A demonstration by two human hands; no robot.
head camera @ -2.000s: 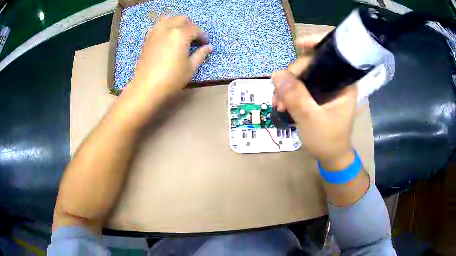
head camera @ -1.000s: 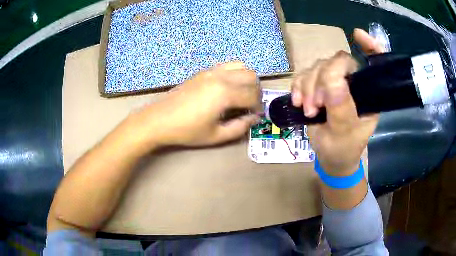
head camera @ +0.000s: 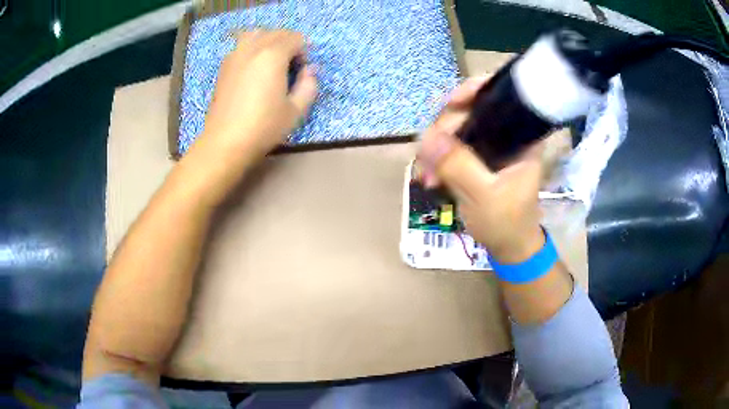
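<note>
My right hand [head camera: 491,180] is closed around the black electric screwdriver [head camera: 511,108], tilted over the housing, its tip hidden by the hand. The white housing [head camera: 436,254] lies open side up on the mat, its upper and right parts covered by the hand and tool. The green circuit board [head camera: 424,218] with a yellow block and a thin red wire shows inside. My left hand [head camera: 260,88] is over the left part of the screw tray [head camera: 368,72], fingers bent and blurred; whether it holds a screw cannot be told.
The tan cardboard mat [head camera: 320,303] lies under the tray and housing. A crinkled clear plastic bag [head camera: 599,148] is at the right, beyond my right hand. The screwdriver's black cord [head camera: 663,41] runs off to the upper right. A pale rail [head camera: 120,44] curves behind the dark bench.
My left hand has moved from beside the housing back over the tray. The screwdriver has swung from nearly level to more upright, its rear end now up and to the left. The housing appears slightly lower.
</note>
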